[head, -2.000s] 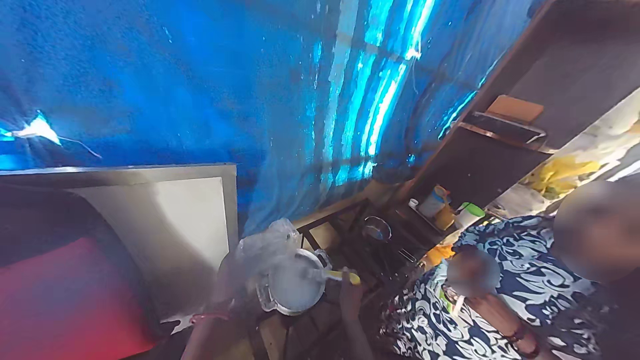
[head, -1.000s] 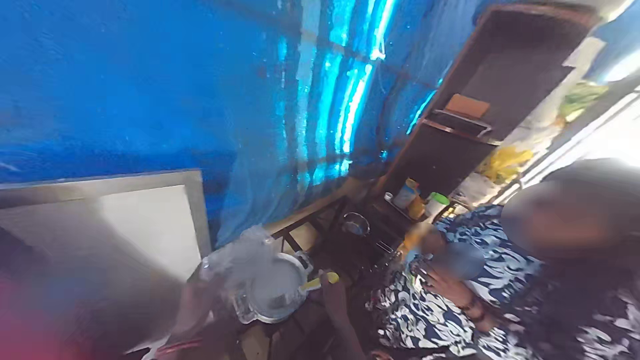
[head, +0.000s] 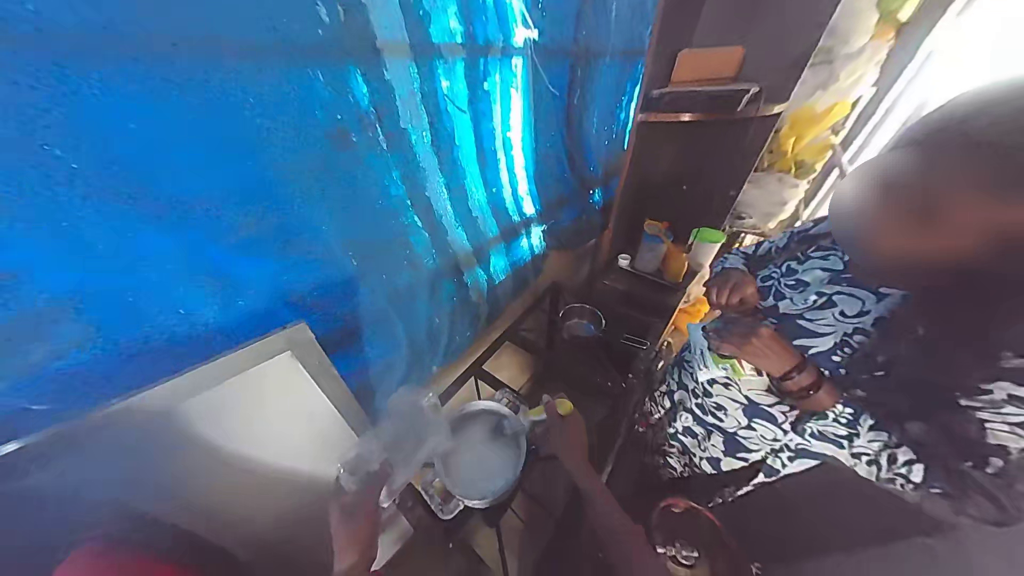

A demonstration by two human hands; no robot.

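A metal pot [head: 482, 454] with side handles stands on a dark rack, its inside pale and hazy. My right hand [head: 558, 432] is closed around a yellow-handled utensil [head: 552, 410] at the pot's right rim; whether its other end is inside the pot is unclear. Left of the pot, my left hand [head: 358, 496] grips a crumpled clear plastic bag [head: 408, 432], which reaches to the pot's left edge. The bag's contents cannot be made out.
At the right sits a person [head: 784, 352] in patterned clothes, both hands around a small item. Beyond the pot are a small round pan [head: 582, 320], a green-lidded container [head: 706, 246] and a dark shelf unit [head: 680, 168]. A blue sheet [head: 200, 200] hangs behind; a framed panel [head: 272, 408] stands left.
The view has turned. My right hand stays at the pot's right rim with the yellow-handled utensil, and my left stays beside the bag. The person's hands have shifted slightly.
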